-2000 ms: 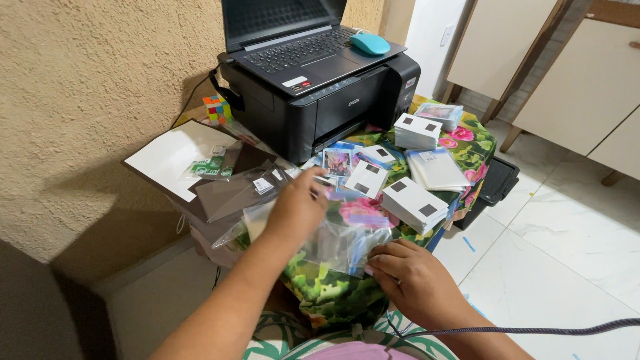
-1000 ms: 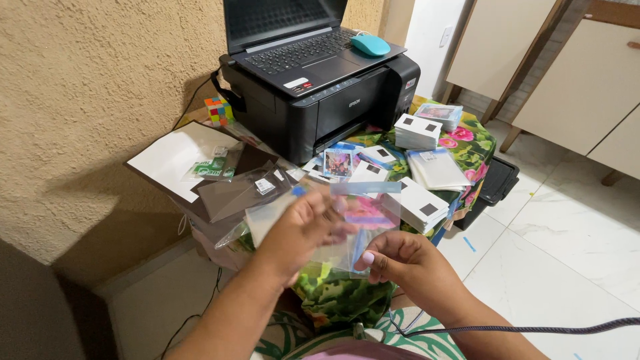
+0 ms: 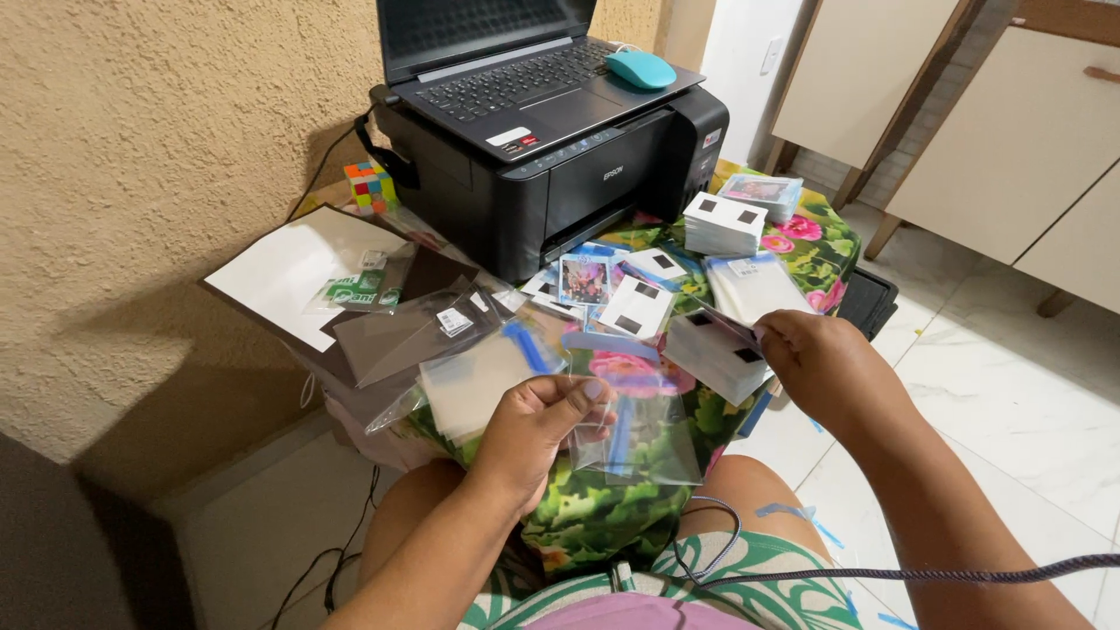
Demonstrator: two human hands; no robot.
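Note:
My left hand (image 3: 547, 424) pinches a clear plastic sleeve (image 3: 652, 429) with a blue strip, held above the floral tablecloth. My right hand (image 3: 809, 363) is closed by the stack of white cards with black squares (image 3: 713, 363); something thin and clear seems to be at its fingertips, too faint to settle. Left of my left hand lies a stack of clear sleeves (image 3: 477, 385). Behind the hands are loose white cards (image 3: 637, 306) and a picture card (image 3: 584, 280). More sleeves (image 3: 757, 284) lie beyond my right hand.
A laptop (image 3: 542, 87) with a teal mouse (image 3: 641, 68) rests on a black printer (image 3: 577, 188). A white card stack (image 3: 724, 225) and picture cards (image 3: 761, 191) stand at the back right. White paper (image 3: 297, 267), plastic packaging (image 3: 411, 337) and a puzzle cube (image 3: 370, 185) are left.
My right hand has moved right, away from my left hand, to the near card stack. My left hand has kept hold of a clear sleeve since one second ago.

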